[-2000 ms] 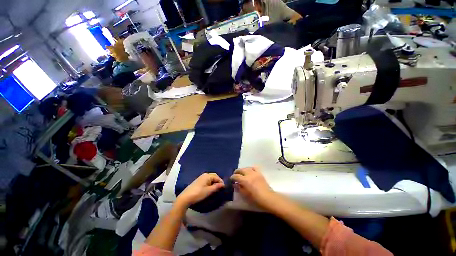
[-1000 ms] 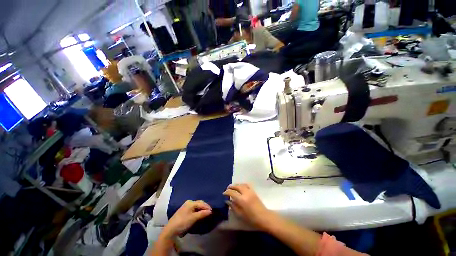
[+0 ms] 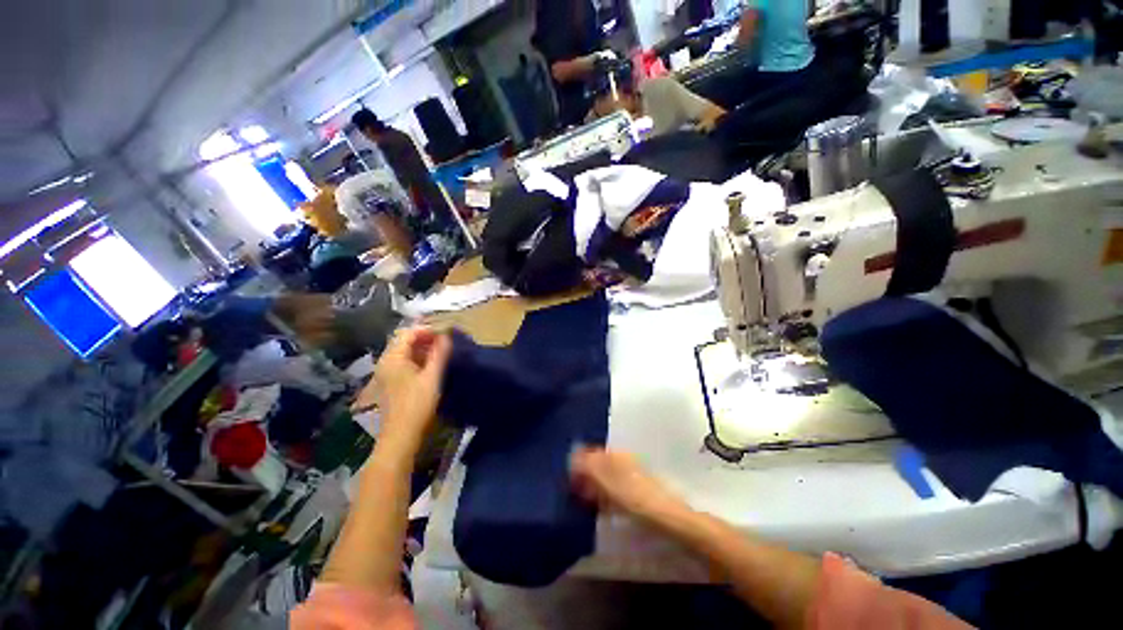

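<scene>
My left hand (image 3: 416, 367) is raised at the left of the table and pinches the edge of a navy panel (image 3: 493, 379), which is lifted and folded over. My right hand (image 3: 600, 474) is blurred and lies at the right edge of the navy cloth; its fingertips seem to hold that edge. More navy cloth (image 3: 523, 517) lies under it, its rounded end hanging over the table's front edge. To the right stands the sewing machine (image 3: 788, 265), with its lit needle plate (image 3: 788, 400). Another navy piece (image 3: 948, 382) lies right of the needle.
A cardboard sheet (image 3: 499, 322) lies behind the panels, with a black and white cloth bundle (image 3: 603, 228) at the back. A blue tape mark (image 3: 914, 473) is on the white table (image 3: 702, 517). Heaped cloth (image 3: 246, 443) fills the left. People are in the background.
My left hand has risen and moved away from me, lifting the panel's edge and folding it over. My right hand stays near the cloth's right edge. The camera view has shifted slightly.
</scene>
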